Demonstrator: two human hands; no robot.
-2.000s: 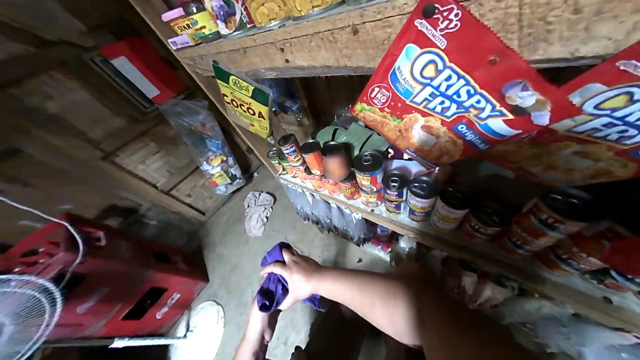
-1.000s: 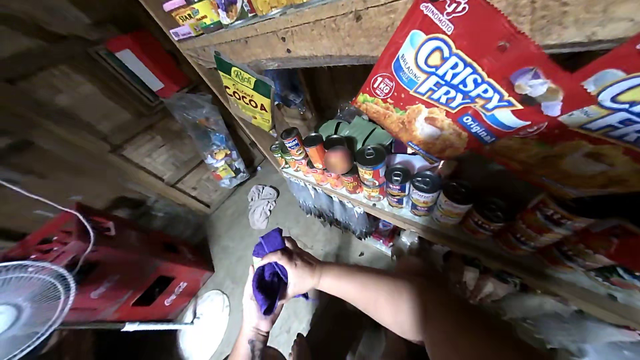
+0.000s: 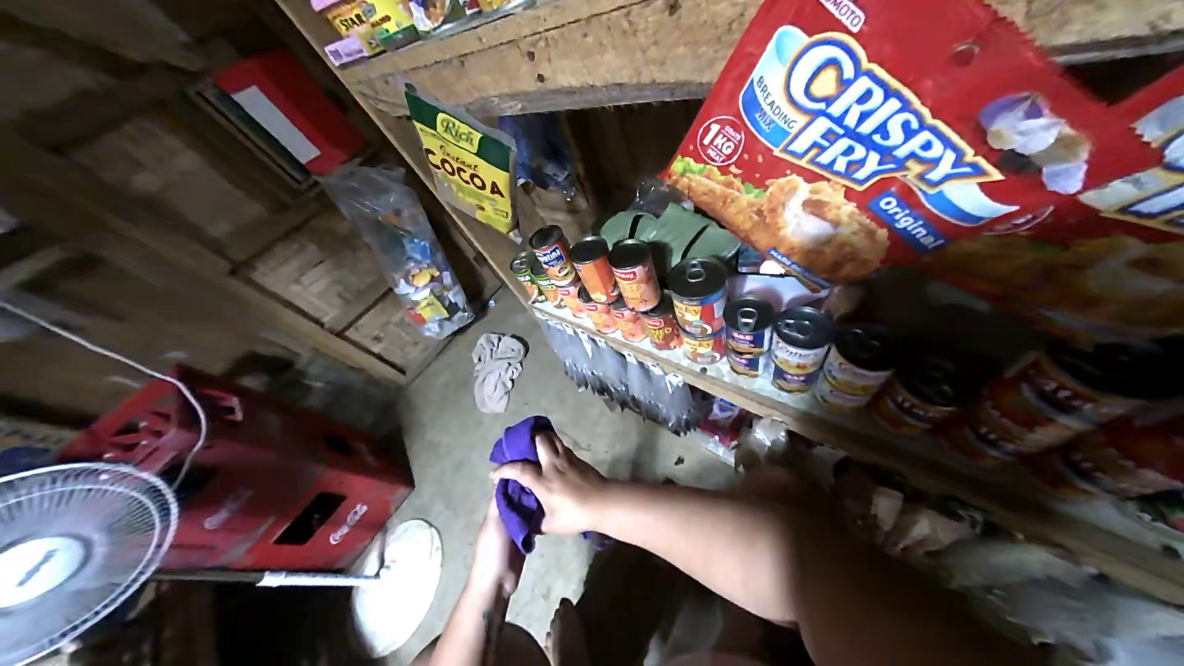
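Note:
A bunched purple cloth (image 3: 520, 476) is between my two hands, low in the middle of the view. My right hand (image 3: 566, 486) grips it from the right, its fingers curled over the fabric. My left hand (image 3: 499, 546) is under and to the left of the cloth, mostly covered by it, so its fingers are hidden. Beyond the hands a crumpled pale rag (image 3: 498, 372) lies on the concrete floor.
Food cans (image 3: 698, 296) line a wooden shelf (image 3: 638, 347) at the right, below a hanging red breading mix pack (image 3: 860, 139) and a cocoa packet (image 3: 462, 162). At the left stand a red plastic crate (image 3: 277, 481) and an electric fan (image 3: 74, 555). A plastic bag (image 3: 407, 250) hangs behind.
The purple cloth has been turned and rebunched between my hands. Both hands stay together at it.

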